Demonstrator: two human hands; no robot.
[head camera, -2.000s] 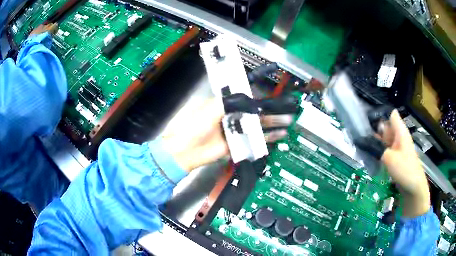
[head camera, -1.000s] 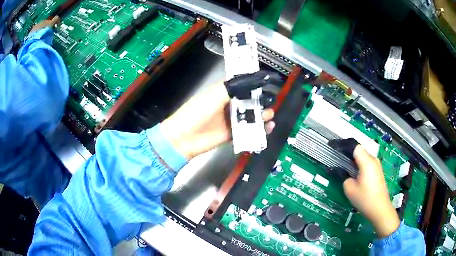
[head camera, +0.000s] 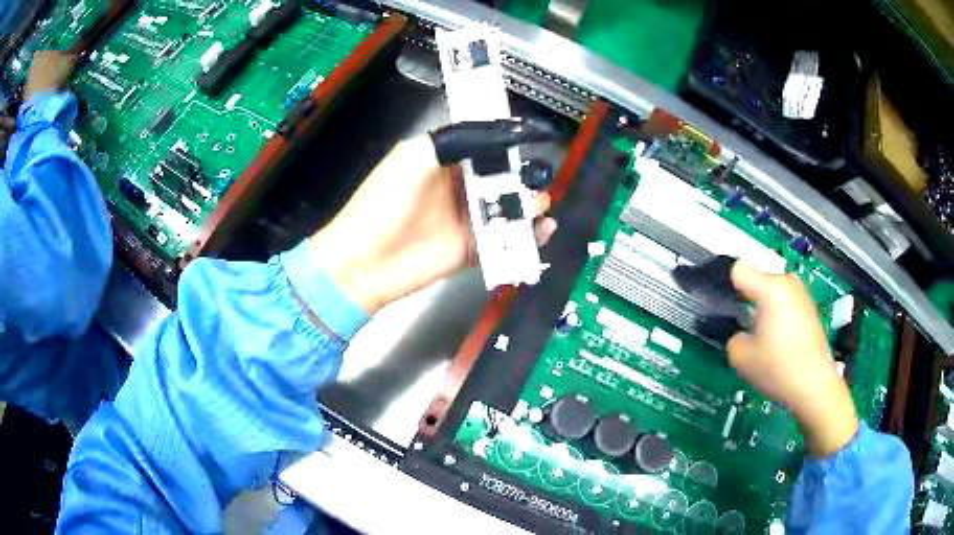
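My left hand (head camera: 450, 199), with black finger cots, holds a silver-white heatsink assembly (head camera: 505, 232) upright above the gap between boards; small black devices show on its face. My right hand (head camera: 758, 313), also with black finger cots, grips the right end of a finned heatsink bar (head camera: 654, 280) lying on the green circuit board (head camera: 628, 366). Another silver-white heatsink (head camera: 701, 223) lies parallel behind it. Three black capacitors (head camera: 614, 435) stand near the board's near edge, beside pale printed circles. The right fingertips partly hide the bar's end.
A reddish-brown pallet side bar (head camera: 471, 355) runs left of the board. Another green board (head camera: 157, 94) lies at the left, with another person's hand (head camera: 47, 73) and blue sleeve there. A pale metal rail (head camera: 669, 120) and black parts bins (head camera: 779, 94) stand behind.
My right hand has brought its heatsink bar from above the board's right side down onto the board beside the other one. My left hand still holds its heatsink, now more upright.
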